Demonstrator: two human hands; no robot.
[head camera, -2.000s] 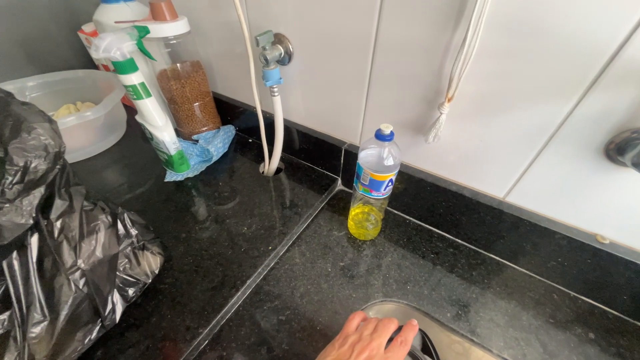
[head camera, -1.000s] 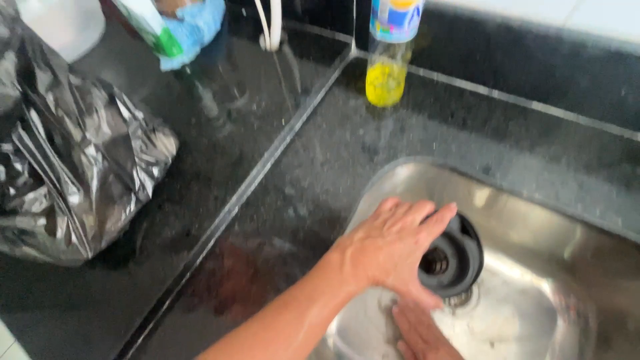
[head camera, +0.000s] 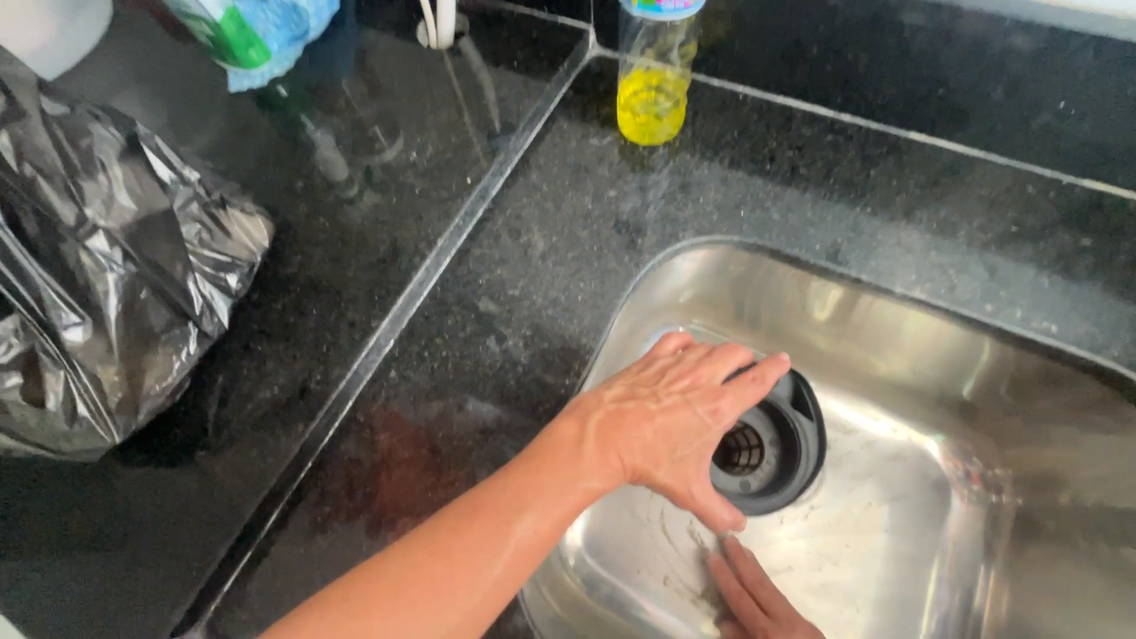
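My left hand (head camera: 674, 417) grips the rim of a round black plastic strainer-like part (head camera: 790, 444), with the thumb at the near side and the fingers at the far side. A grid shows in the middle of that part. It is held over the basin of a stainless steel sink (head camera: 870, 550). My right hand (head camera: 754, 590) is at the bottom of the view, its fingers together and pointing up toward my left thumb, low in the basin. Whether it holds anything cannot be seen. Dark smudges lie on the steel beside its fingertips.
A clear bottle of yellow liquid (head camera: 652, 106) stands on the black stone counter (head camera: 497, 311) behind the sink. At the left lies a black plastic bag (head camera: 115, 293). A blue cloth (head camera: 288, 35), a green-and-white bottle (head camera: 231, 35) and a whitish tub (head camera: 53, 31) are at the upper left.
The view has tilted down to the sink. Two seconds ago only one hand showed, at the bottom edge; both hands now show in the basin. Since one second ago the hands have barely moved.
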